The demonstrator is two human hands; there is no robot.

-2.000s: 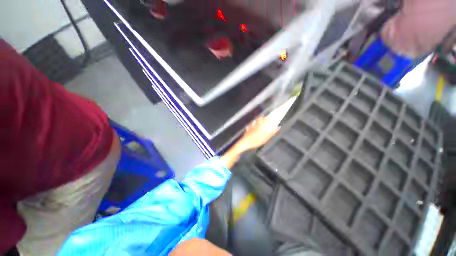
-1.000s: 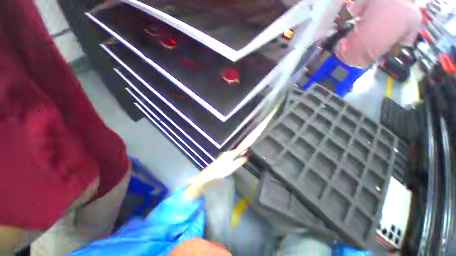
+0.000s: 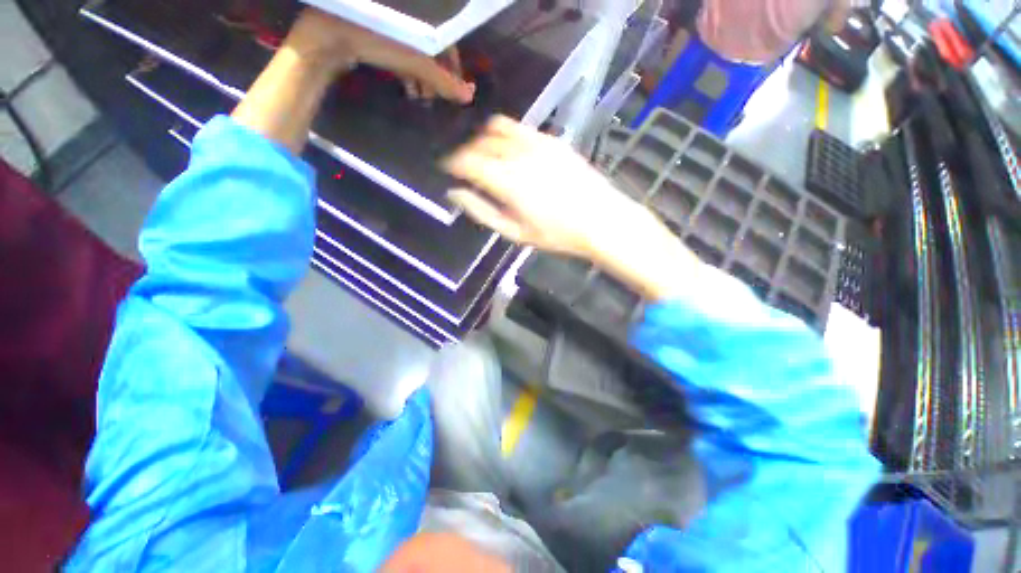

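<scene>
The rack shelf (image 3: pixel 381 179) is black with a bright white front edge, one of several stacked at the upper left. My left hand (image 3: pixel 375 56) reaches in over it, below the edge of the shelf above, fingers partly hidden. My right hand (image 3: pixel 526 185) is over the front corner of the shelf, blurred, its fingers towards my left hand. A small dark patch lies between the hands; I cannot tell what it is or whether either hand holds it. Red spots show on the shelf around my left hand.
A stack of black compartment trays (image 3: pixel 739 202) stands right of the rack, partly behind my right forearm. A wire rack (image 3: pixel 963 291) is at the far right, with a blue bin (image 3: pixel 912 537) below. A person in maroon (image 3: pixel 56 369) is at the left; another in pink is at the top.
The one hand seen earlier at the rack's front corner beside the trays is no longer there. Both my hands are now at the shelf. The view has shifted, and the wire rack shows more fully.
</scene>
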